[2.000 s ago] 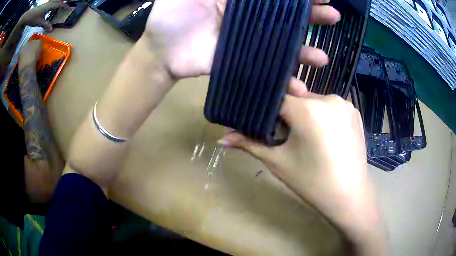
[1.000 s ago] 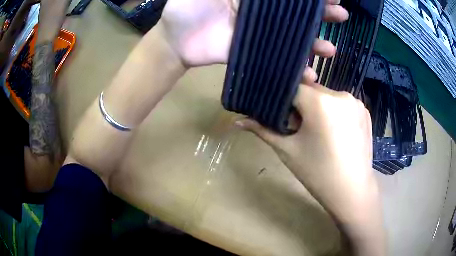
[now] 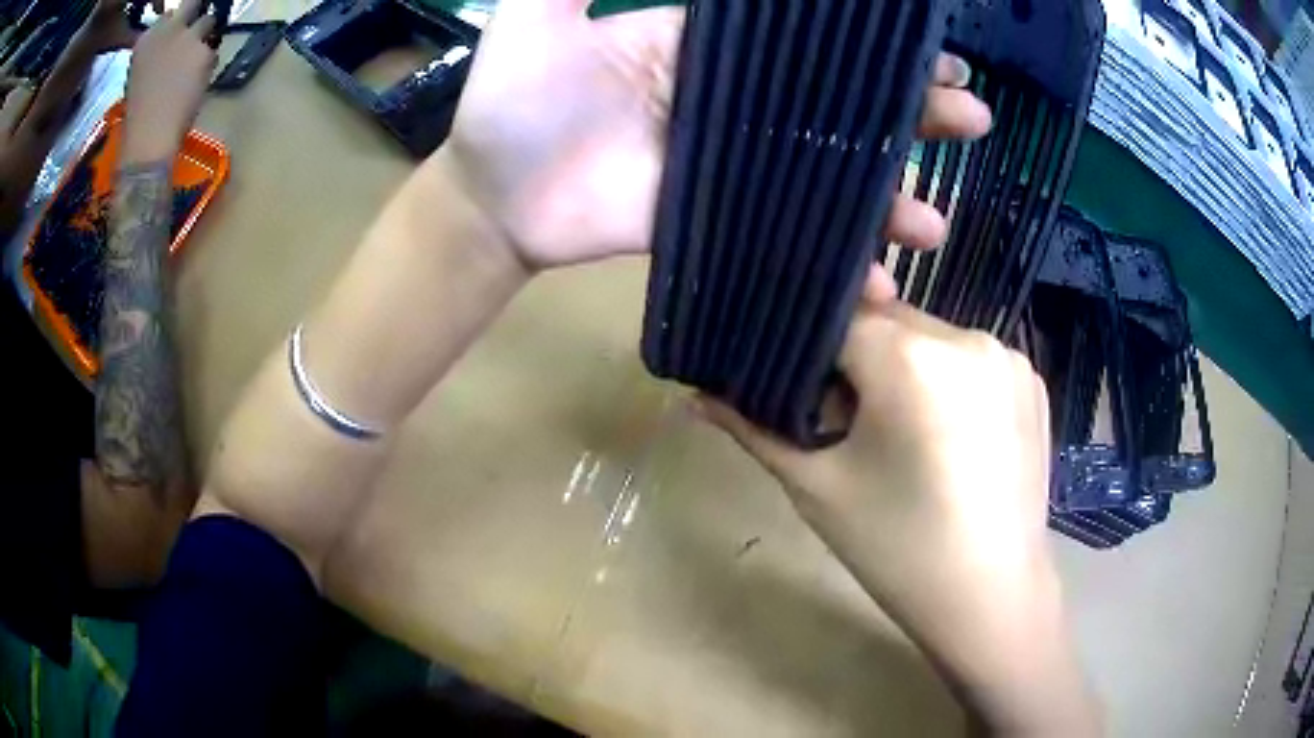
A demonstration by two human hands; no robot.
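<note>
A stack of black phone middle frames [image 3: 785, 202] is held tilted above the cardboard, its ribbed edges facing me and its top cut off by the picture's edge. My left hand [image 3: 577, 137] supports it from the left and behind, with fingertips showing at its right side. My right hand [image 3: 922, 447] grips its lower right end, thumb beneath. More black frames [image 3: 1045, 65] fan out behind, at the right of the held stack; whether they are joined to it I cannot tell.
Smaller stacks of frames [image 3: 1102, 490] stand at the right. White blister trays [image 3: 1225, 173] lie beyond, upper right. A black frame stack [image 3: 378, 65] lies upper left. A neighbour's tattooed arm [image 3: 137, 317] crosses an orange tray [image 3: 202, 173] with small black parts. Tan cardboard [image 3: 476, 534] covers the bench.
The view has shifted a little; both hands keep the same hold on the stack. The neighbour's hand has moved from the orange tray up to a small dark part.
</note>
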